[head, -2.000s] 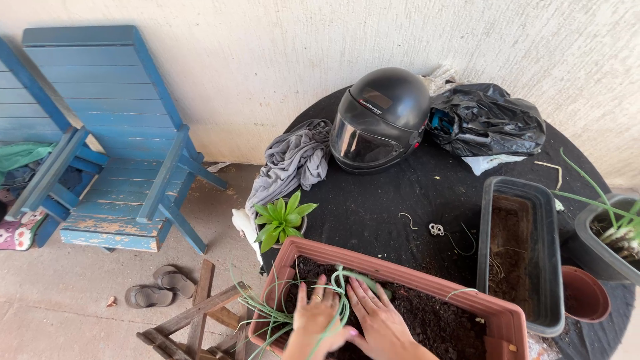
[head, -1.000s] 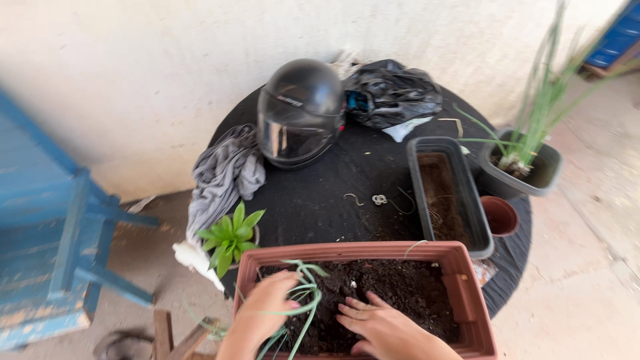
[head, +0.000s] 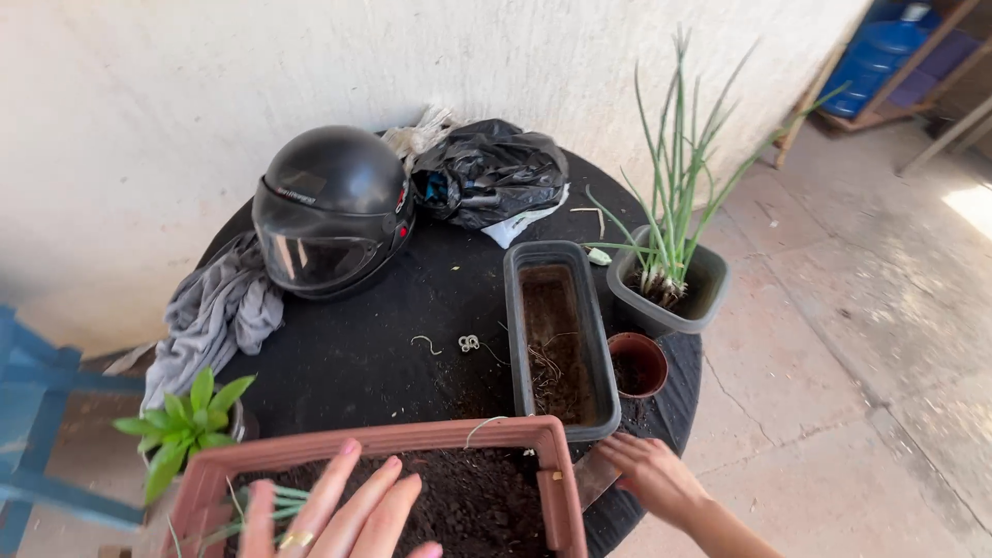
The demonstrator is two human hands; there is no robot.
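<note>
My left hand (head: 341, 511), with a ring on one finger, is spread above the dark soil (head: 473, 496) in a terracotta-coloured planter (head: 372, 436), palm down. Green leaves (head: 283, 504) of a plant show behind its fingers; whether it touches them I cannot tell. To the right of the planter, my right hand (head: 647, 474) reaches down to a flat brownish object (head: 595, 479) lying at the table's edge; its fingertips are partly hidden, so a grip on it cannot be made out. Just beyond that hand are a grey rectangular planter (head: 608, 411) with some soil and roots, and a small brown pot (head: 657, 372).
A black motorcycle helmet (head: 333, 209), a grey cloth (head: 225, 302) and a black plastic bag (head: 496, 170) lie on the round black-covered table (head: 349, 372). A potted leafy plant (head: 186, 426) is at left, spring onions (head: 674, 178) in a grey pot (head: 709, 310) at right. A blue chair (head: 39, 442) stands at left.
My right hand has left the planter's soil and moved right, to the flat object beside it. My left hand, earlier at the green leaves, is now spread above the soil. The view has swung right.
</note>
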